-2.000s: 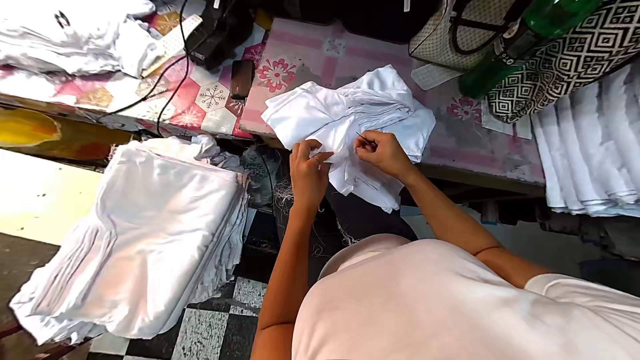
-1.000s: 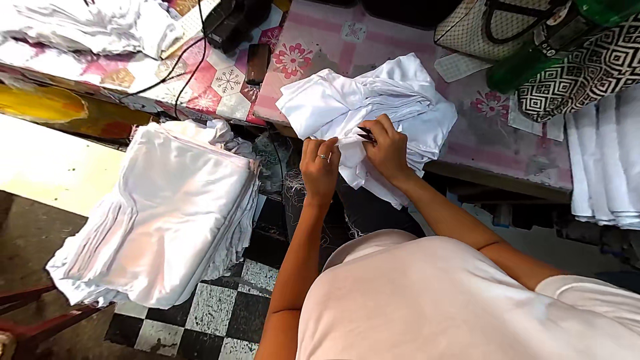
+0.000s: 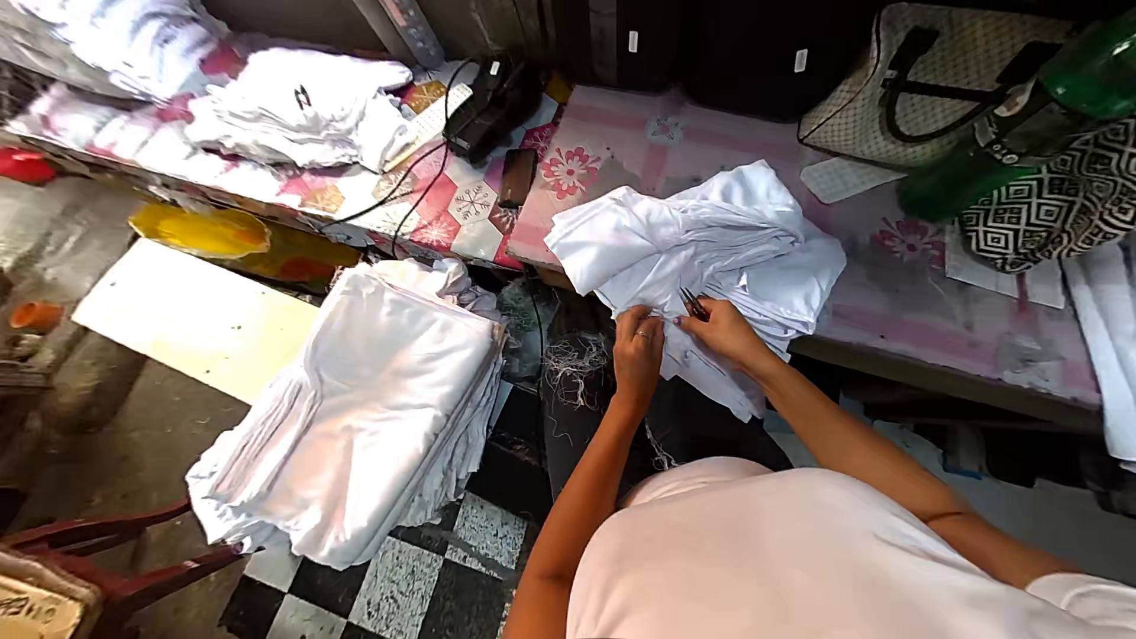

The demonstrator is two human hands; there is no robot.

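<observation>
A bundle of white cloth (image 3: 701, 240) lies on the pink flowered table (image 3: 612, 133), its near edge hanging over the front. My left hand (image 3: 639, 351) pinches the near edge of this cloth and wears a ring. Just to its right, my right hand (image 3: 721, 330) holds small dark thread snips (image 3: 695, 304), tips pointing up and left over the cloth. That hand's fingertips also touch the fabric; whether they grip it is hard to tell. Loose threads (image 3: 577, 368) lie on the dark clothing over my lap, below the table edge.
At left stands a tall stack of folded white cloth (image 3: 390, 373). A phone (image 3: 518, 177), a black device (image 3: 497, 106) with cables and more white cloth (image 3: 302, 106) lie on the adjoining table. Right are a handbag (image 3: 932, 80), a green bottle (image 3: 967, 177) and a patterned bag (image 3: 1047, 204).
Both hands stay at the near edge of the cloth, with small shifts of the fingers and snips. The view has swung left, showing more of the floor and left table.
</observation>
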